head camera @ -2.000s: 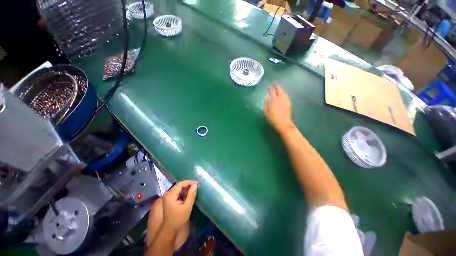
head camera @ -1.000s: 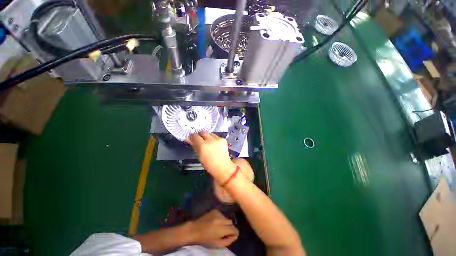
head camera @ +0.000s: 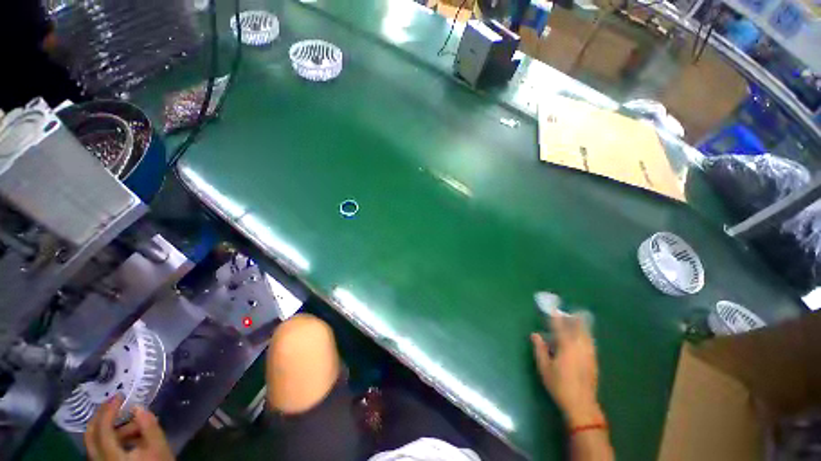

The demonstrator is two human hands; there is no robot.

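Note:
A white grille housing (head camera: 144,365) sits under the machine head at the lower left. My left hand (head camera: 126,434) is at its near rim, fingertips touching or over the rim. Whether it grips the rim or holds something small cannot be told. My right hand (head camera: 569,365) is over the green belt at the lower right, blurred, with a red band at the wrist. A translucent, whitish fan blade (head camera: 546,302) shows at its fingertips and appears held; part of it is hidden by the fingers.
The machine (head camera: 63,194) and feeder bowl (head camera: 148,167) are at the left. Grille housings (head camera: 316,60) stand at the far end and right of the belt (head camera: 423,243). A ring (head camera: 348,209), cardboard sheet (head camera: 608,149), black box (head camera: 486,56) and open carton (head camera: 711,396) also show.
The view has swung right. My right hand has left the grille housing at the machine and is over the belt with a blade. My left hand has moved from my lap to the grille.

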